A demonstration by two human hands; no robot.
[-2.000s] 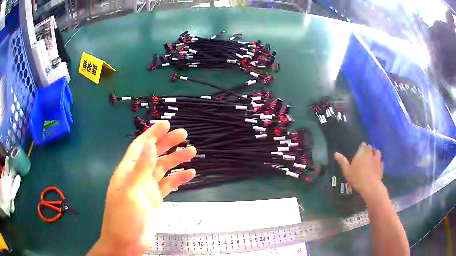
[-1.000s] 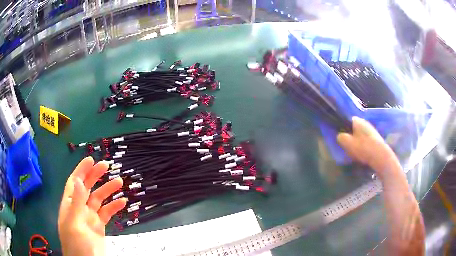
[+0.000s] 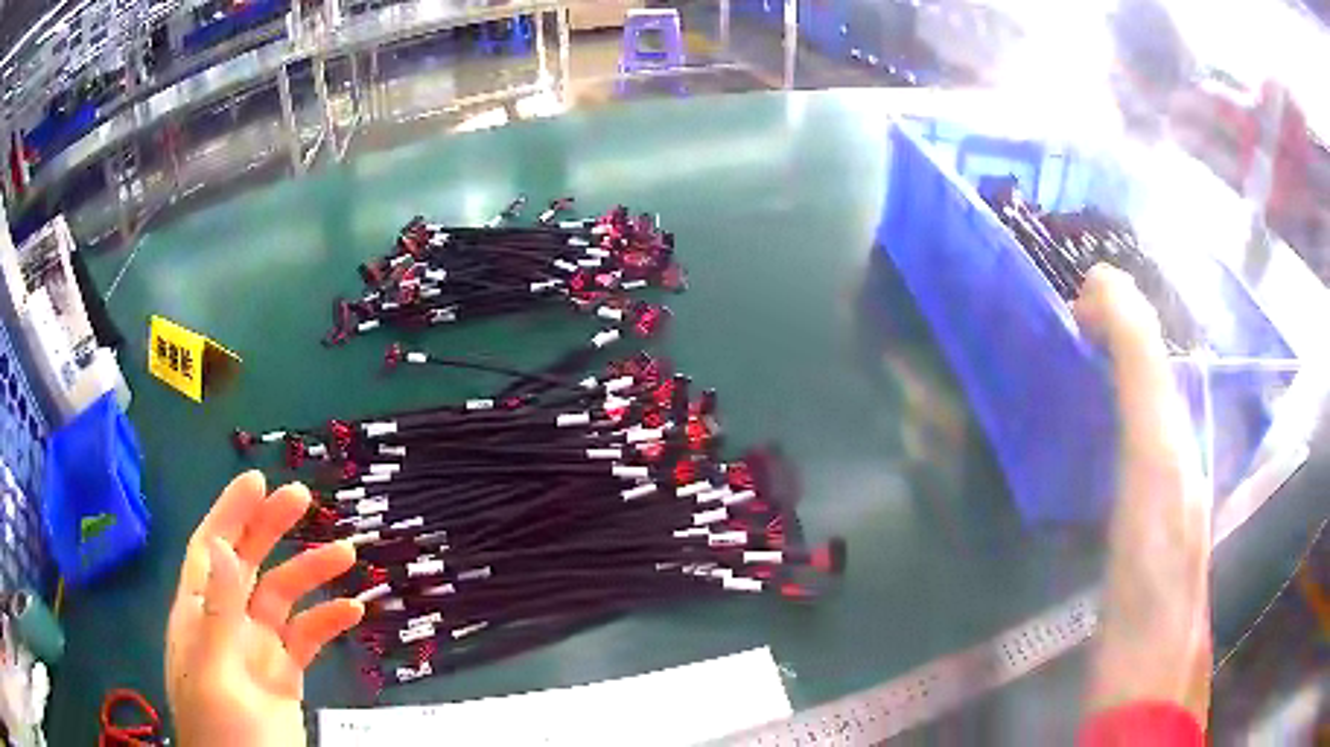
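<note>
My right hand (image 3: 1117,310) reaches into the blue bin (image 3: 970,329) at the right, over black cables (image 3: 1072,241) inside it. Its fingers are partly hidden and blurred, so I cannot tell whether it still grips cables. My left hand (image 3: 255,620) is raised palm up, fingers apart and empty, at the left end of the main harness pile (image 3: 525,511). That pile's black cables have red wires and white labels at both ends. A smaller harness pile (image 3: 511,273) lies farther back.
A white paper sheet (image 3: 569,721) and a steel ruler (image 3: 1021,647) lie along the near edge. A yellow sign (image 3: 187,359), a small blue bin (image 3: 96,496) and orange-red handled snips (image 3: 131,721) are at the left. A blurred person (image 3: 1240,146) is at the back right.
My right hand has moved from beside the blue bin up and over into it. The bundle it carried no longer shows outside the bin. My left hand stays raised and open.
</note>
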